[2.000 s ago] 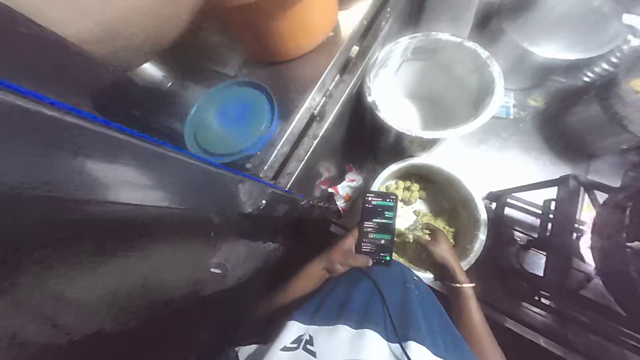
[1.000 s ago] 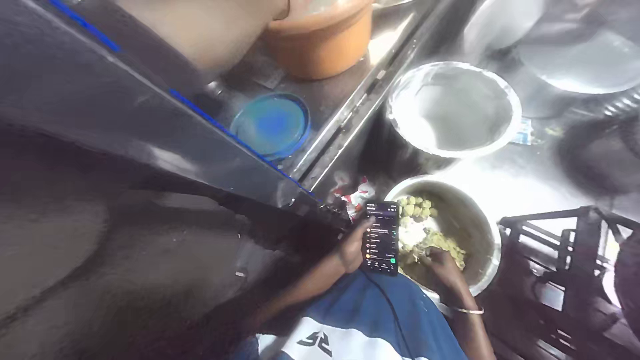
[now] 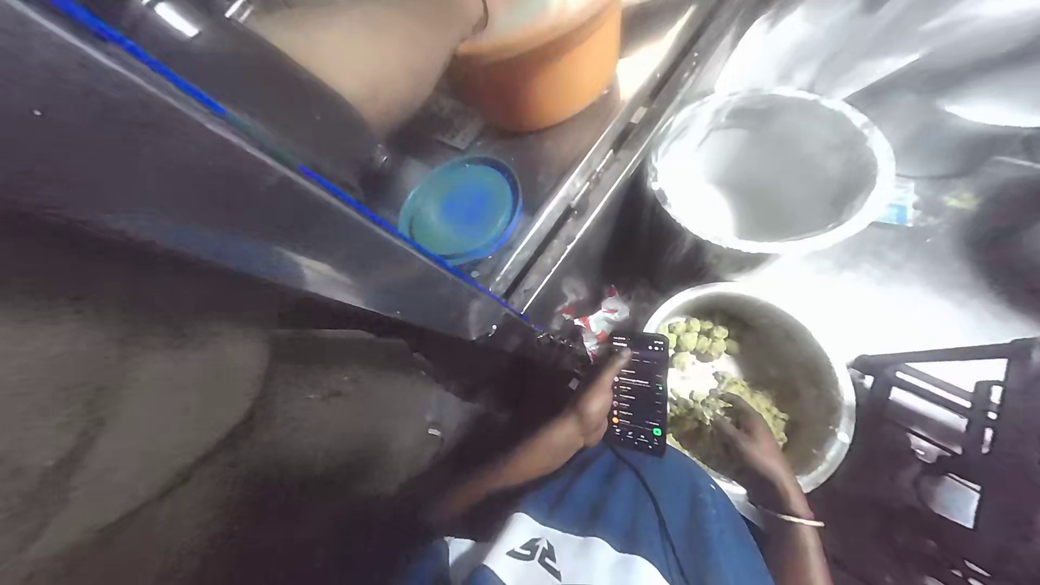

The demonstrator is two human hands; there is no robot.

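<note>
My left hand is closed around a smartphone with a lit dark screen, its thumb over the upper part. A cable hangs below the phone across my clothing. Just to the right stands a round metal pot holding greenish-yellow dough or mash. Small round balls of a similar colour lie along the pot's upper left side, with something white beside them. My right hand, a bangle at its wrist, reaches into the pot, its fingertips in the mash. Whether they grip any of it is unclear.
Above the pot sits a wide metal basin. A black metal frame stands at the right. Across a metal edge are an orange tub and a round blue lid or dish. Another person's arm extends near the tub. A red-and-white packet lies beside the phone.
On the phone, the screen changed from a view with green blocks to a dark list. My left thumb now lies over the upper screen. My right hand stays in the pot.
</note>
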